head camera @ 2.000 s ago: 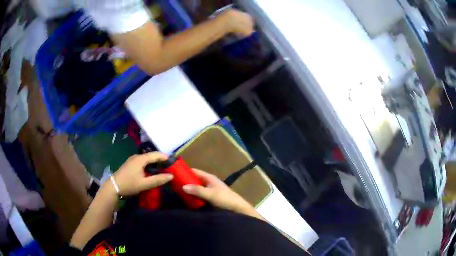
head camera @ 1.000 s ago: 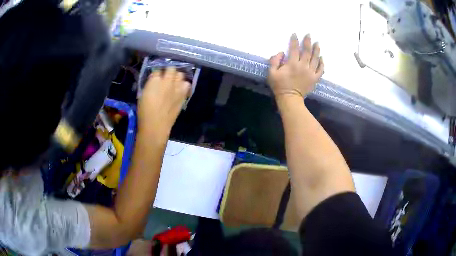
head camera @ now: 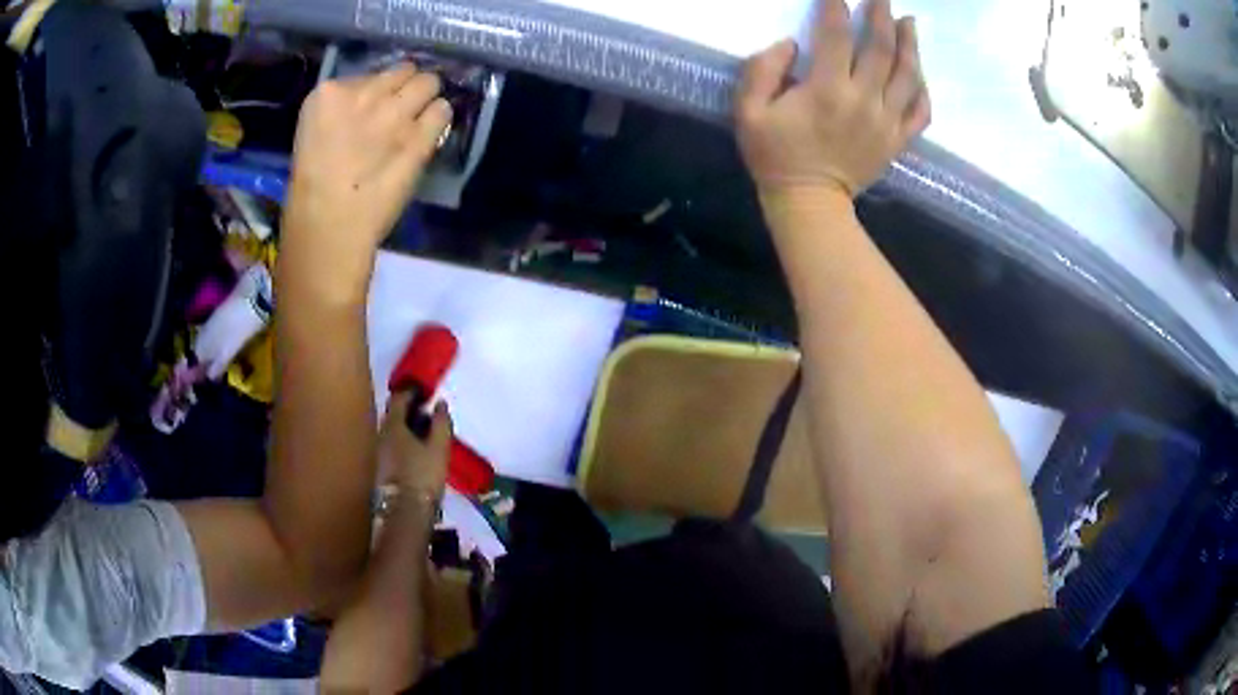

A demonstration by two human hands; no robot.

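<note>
My left hand (head camera: pixel 416 448), with a bracelet, is low in the left half, around the dark ends of red thread cones. One red thread cone (head camera: pixel 426 359) points up over the white bench; another red cone (head camera: pixel 469 467) shows just right of the hand. My right hand (head camera: pixel 835 116) lies with spread fingers on the edge of the white sewing table (head camera: pixel 652 21) and holds nothing visible. The fingers' grip on the cones is partly hidden.
Another person's hand (head camera: pixel 367 136) is at a small drawer (head camera: pixel 478 129) under the table. The white bench (head camera: pixel 523 360) has a tan cushion (head camera: pixel 679 421). Fabric pieces are at left, a blue basket (head camera: pixel 1134 496) at right, a machine part (head camera: pixel 1181 61) top right.
The red cones, first held by both hands close to my body, are now in my left hand over the bench. My right hand has gone to the table edge. The other person's hand is at the drawer.
</note>
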